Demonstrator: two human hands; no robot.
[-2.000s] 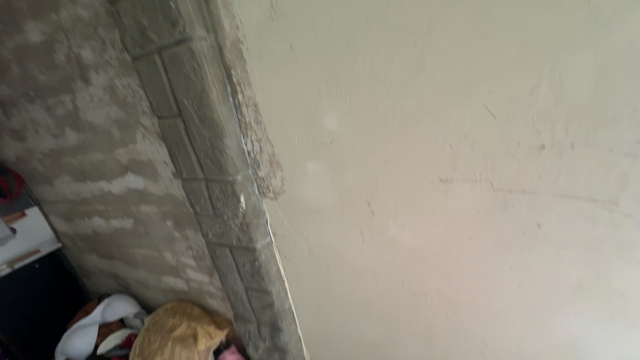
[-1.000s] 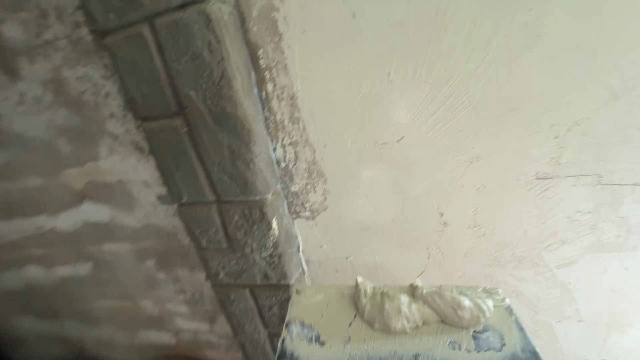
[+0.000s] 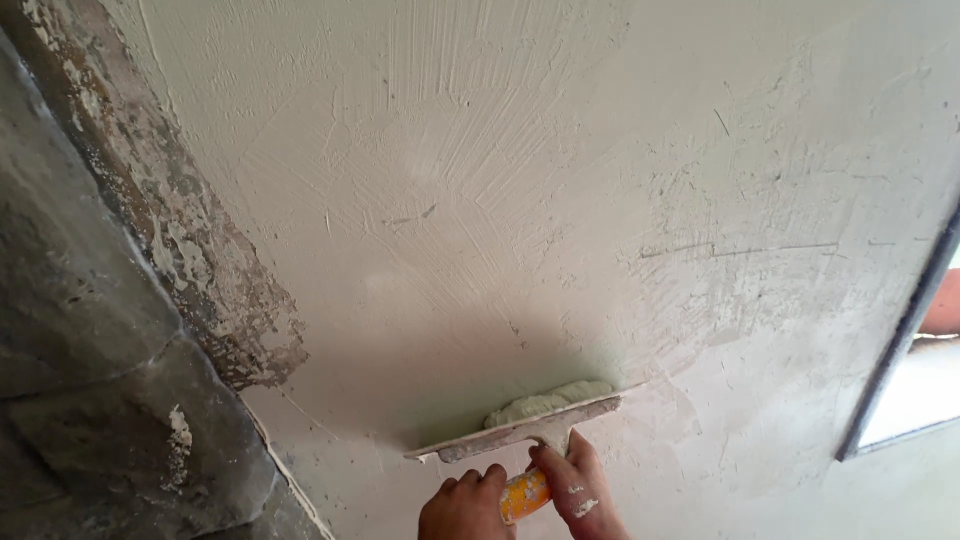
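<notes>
A wide plastering blade [image 3: 532,431] with a pale back bar and a yellow, paste-spotted handle [image 3: 525,495] is at bottom centre, its blade close to the wall. A mound of pale plaster paste [image 3: 547,403] lies along the blade. My left hand [image 3: 465,506] is closed at the lower left end of the handle. My right hand [image 3: 581,484], smeared with paste, grips the tool near its neck. Whether the blade touches the wall cannot be told. Behind it spreads the pale skimmed wall [image 3: 465,225], with ridges and scratches.
Grey stone-patterned trim [image 3: 97,315] slants down the left side, bordered by a rough, flaking strip [image 3: 217,300] of wall. At right is a dark-framed opening [image 3: 896,345] with bright light and a reddish surface behind it.
The paste-loaded blade, absent from the oldest frame and at the bottom edge one second ago, now shows with both hands on it. The view has shifted right and closer to the wall.
</notes>
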